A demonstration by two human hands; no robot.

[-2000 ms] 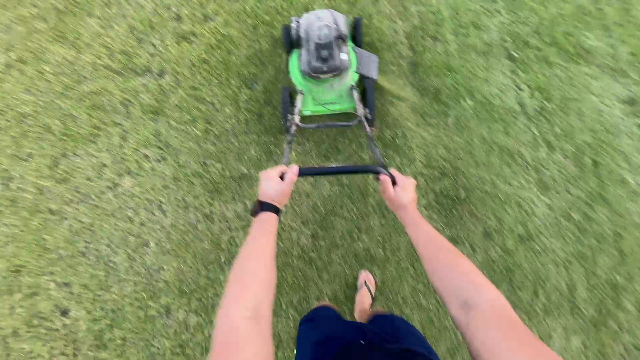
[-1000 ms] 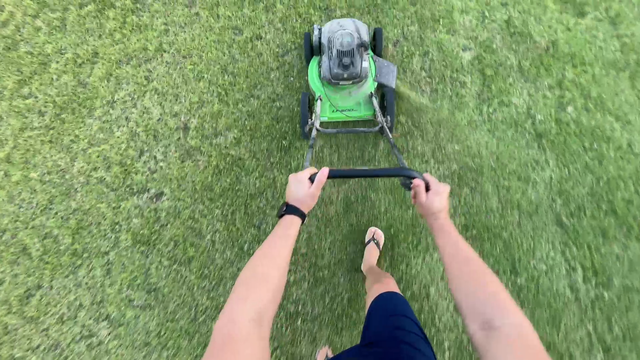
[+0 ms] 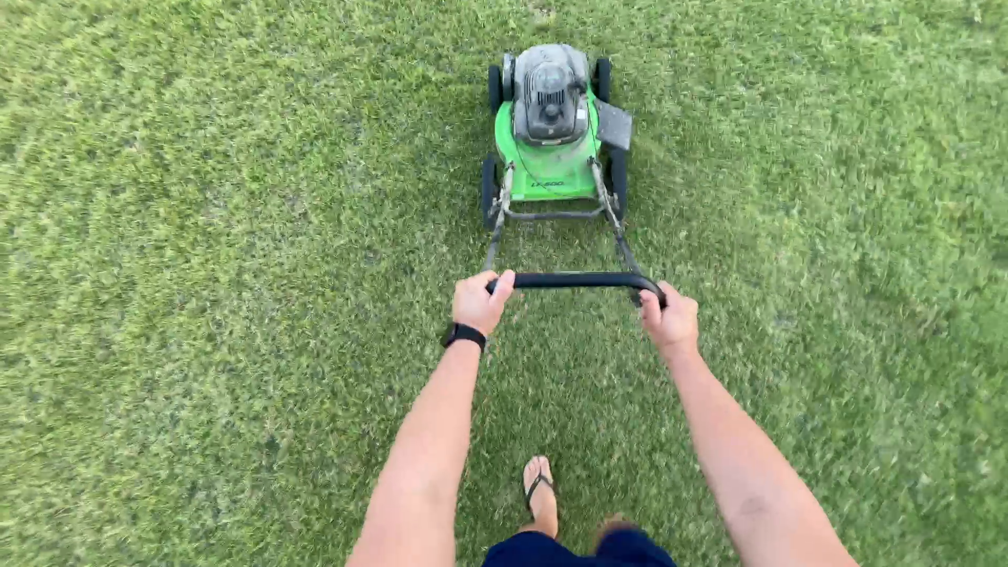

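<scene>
A green walk-behind lawn mower with a dusty grey and black engine stands on the grass ahead of me. My left hand is closed around the left end of its black handlebar, and a black watch sits on that wrist. At the bar's right bend, my right hand has its fingers wrapped around the grip. Two metal handle tubes run down from the bar to the green deck. A grey discharge chute flap sticks out from the deck's right side.
Green lawn surrounds the mower and me on all sides. Below the handlebar, a foot in a black-strapped flip-flop rests on the grass, with dark blue shorts at the bottom edge.
Both hands have kept their hold on the handlebar. The legs have changed position: the foot that was far forward a second ago is nearer to my body now.
</scene>
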